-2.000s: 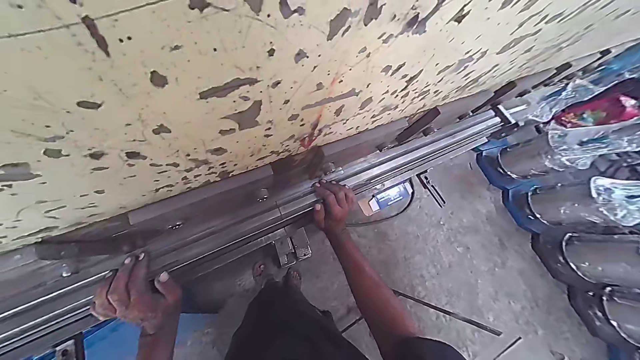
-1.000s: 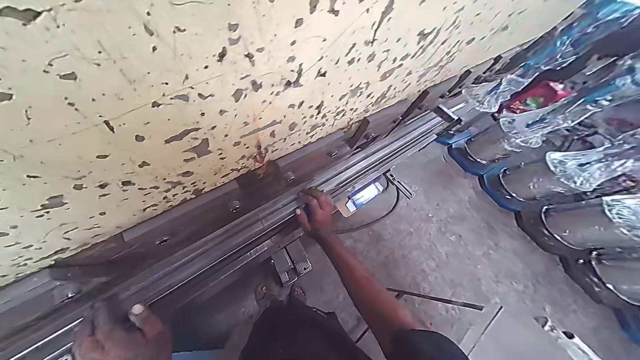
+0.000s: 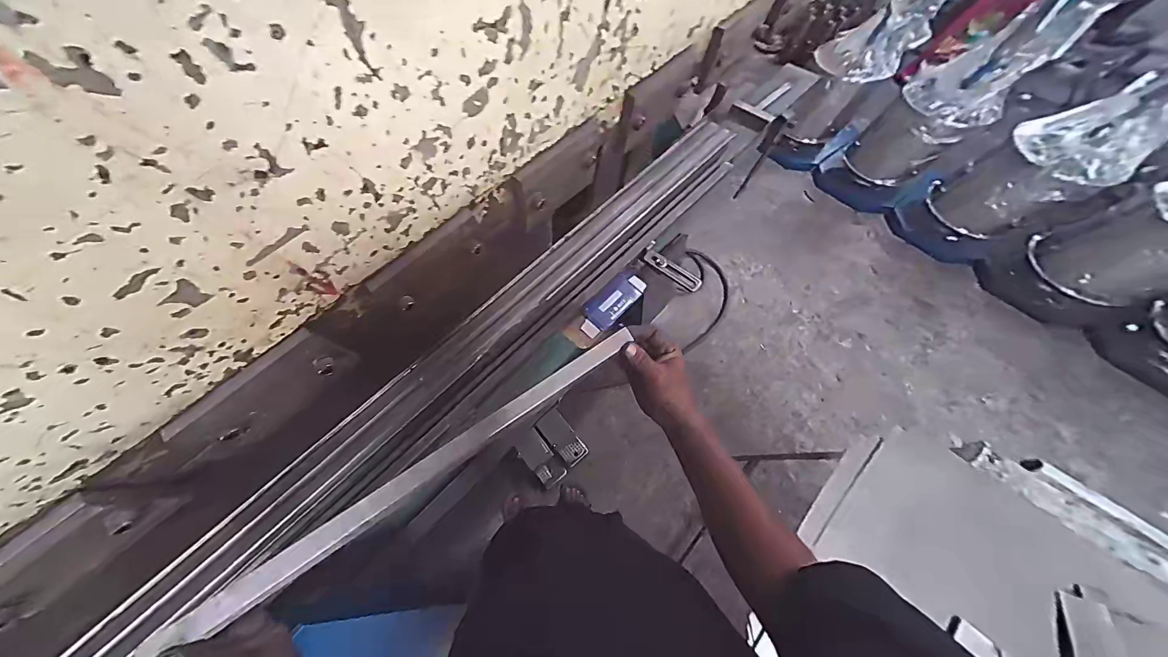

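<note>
My right hand [image 3: 659, 374] grips the far end of a long flat metal strip [image 3: 438, 461], thumb on its upper face. The near end of the strip meets my left hand [image 3: 239, 637] at the bottom edge, blurred and partly cut off; its fingers seem to be around or under the strip. Behind the strip, several long metal bars [image 3: 547, 265] lie side by side on the machine bed, below the chipped cream-painted panel [image 3: 237, 182].
A blue and white box [image 3: 613, 303] lies past my right hand, near a black cable [image 3: 725, 297]. A metal foot pedal [image 3: 552, 447] is by my feet. Plastic-wrapped curved metal parts [image 3: 967, 196] line the right. A grey sheet [image 3: 985, 538] lies at lower right.
The long strip is now apart from the other bars, held at its end by my right hand, which earlier rested on the bars. The view has turned.
</note>
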